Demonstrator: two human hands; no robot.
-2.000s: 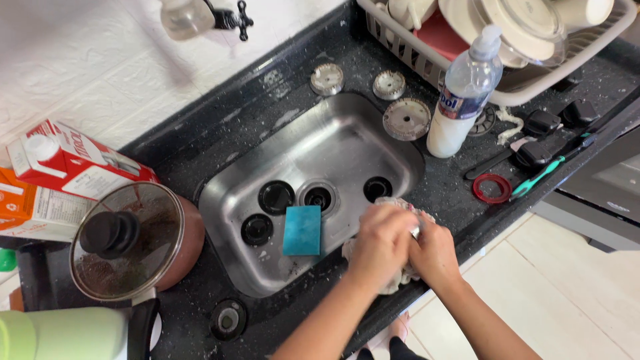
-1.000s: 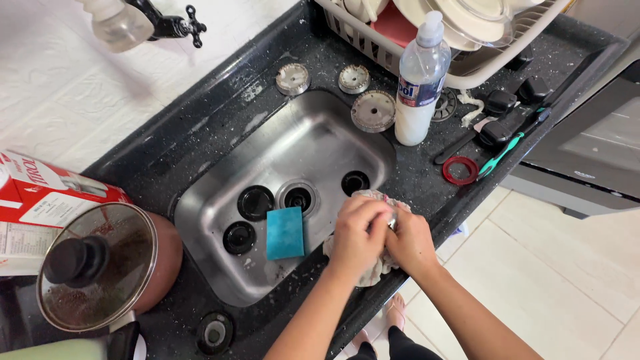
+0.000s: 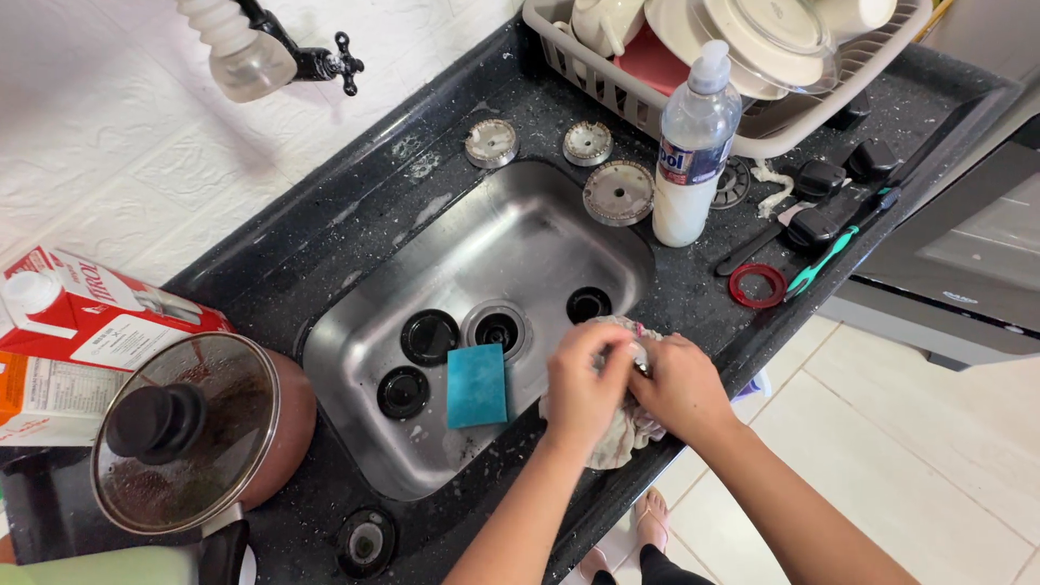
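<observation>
Above the near edge of the steel sink [image 3: 536, 244], my left hand [image 3: 589, 378] and my right hand [image 3: 682, 386] meet over a crumpled light cloth [image 3: 615, 443]. Between my fingers is a small shiny piece [image 3: 641, 356], mostly hidden, its kind unclear; both hands close around it. A blue-green sponge [image 3: 476, 386] lies in the basin beside black burner caps [image 3: 430, 337] and the drain [image 3: 496, 331]. Metal burner heads [image 3: 619, 192] rest on the dark counter behind the sink.
A plastic bottle [image 3: 695, 154] stands by a dish rack [image 3: 593, 93] with dishes. Black knobs [image 3: 812, 227], a red ring [image 3: 757, 286] and a green toothbrush [image 3: 822, 264] lie at right. A lidded pot [image 3: 284, 422] and cartons [image 3: 106, 309] are at left; a faucet [image 3: 313, 63] juts from the wall.
Both hands stay together over the cloth, with the fingers of my left hand somewhat shifted. The objects in the sink and on the counter keep their places.
</observation>
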